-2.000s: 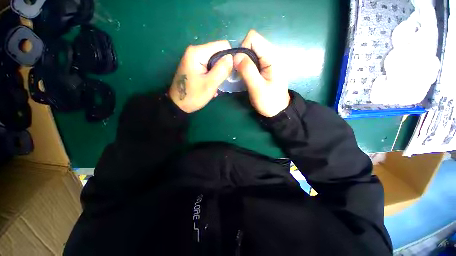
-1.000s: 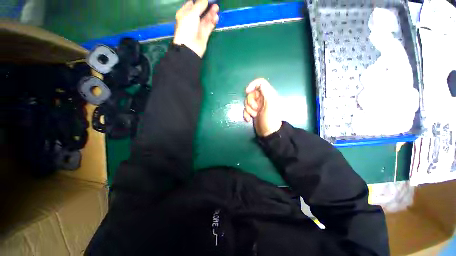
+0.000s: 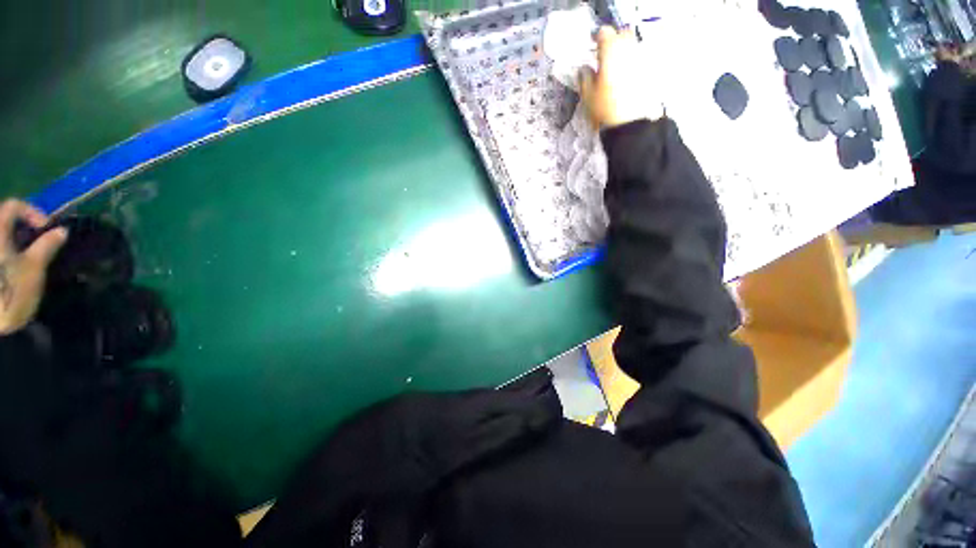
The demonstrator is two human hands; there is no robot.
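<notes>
My left hand (image 3: 27, 262) is at the far left edge, partly cut off, with its fingers on a black ring at the edge of a pile of soft black rings (image 3: 134, 321). My right hand (image 3: 615, 86) is over the right side of the grey patterned tray (image 3: 498, 118), its fingertips at a translucent white insert (image 3: 569, 45). More translucent inserts lie in the tray beneath my wrist. An assembled cushion (image 3: 216, 67) with a pale face and white centre lies beyond the blue strip.
Another cushion (image 3: 371, 13) lies beyond the blue strip (image 3: 289, 96). Dark pads (image 3: 824, 102) are on white paper (image 3: 685, 54) at right, one apart (image 3: 731, 95). An open carton (image 3: 797, 332) is below the bench edge. Another person's dark sleeve (image 3: 947, 128) shows at far right.
The view has swung right. My left hand has left the area beyond the blue strip for the black rings. My right hand has moved from above the green bench into the tray.
</notes>
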